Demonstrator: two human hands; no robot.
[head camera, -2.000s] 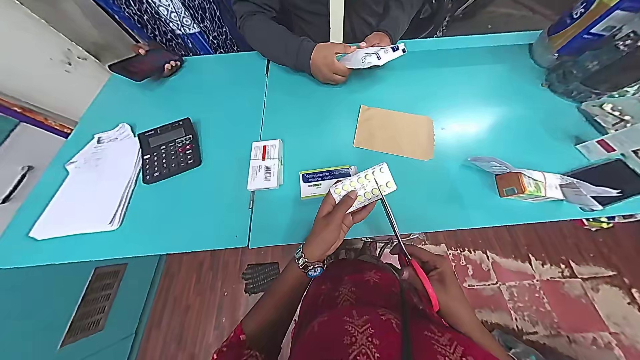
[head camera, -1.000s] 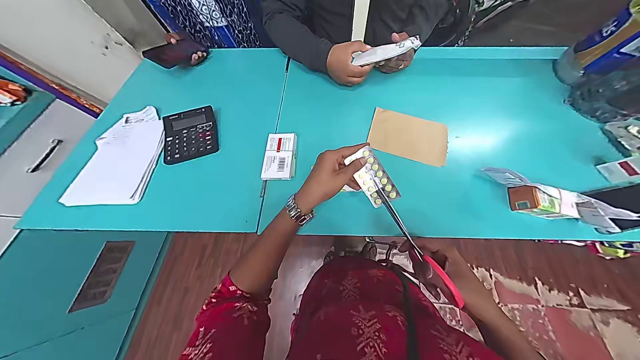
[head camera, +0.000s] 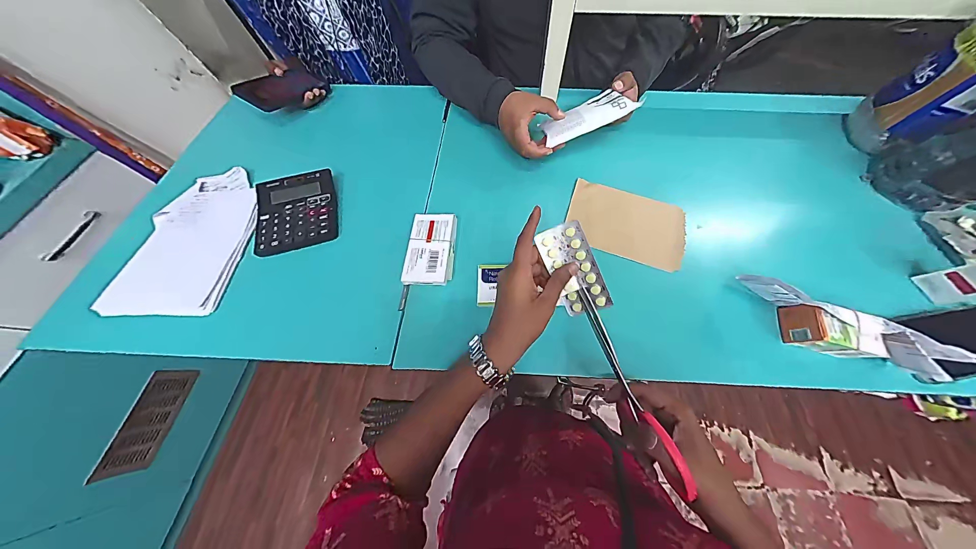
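Note:
My left hand (head camera: 526, 297) holds a blister strip of yellow tablets (head camera: 583, 263) between thumb and fingers, its index finger raised. My right hand (head camera: 656, 427) grips the red handles of a pair of scissors (head camera: 606, 343); the blades reach up to the strip's lower part, and whether they are cutting into it cannot be told. Partly behind my left hand lies a small medicine box (head camera: 489, 285). A stack of white medicine boxes (head camera: 429, 250) sits to its left. Beyond the strip lies a brown paper envelope (head camera: 629, 225).
A calculator (head camera: 296, 212) and a paper stack (head camera: 183, 248) lie on the left of the teal counter (head camera: 366, 168). Across it, a person's hands (head camera: 526, 122) hold a white packet (head camera: 591, 117); another hand holds a phone (head camera: 278, 91). A boxed item in plastic (head camera: 804, 326) lies right.
My left hand has turned and its index finger has lifted off the strip. The scissors, lower on the strip two seconds ago, now reach over its lower part.

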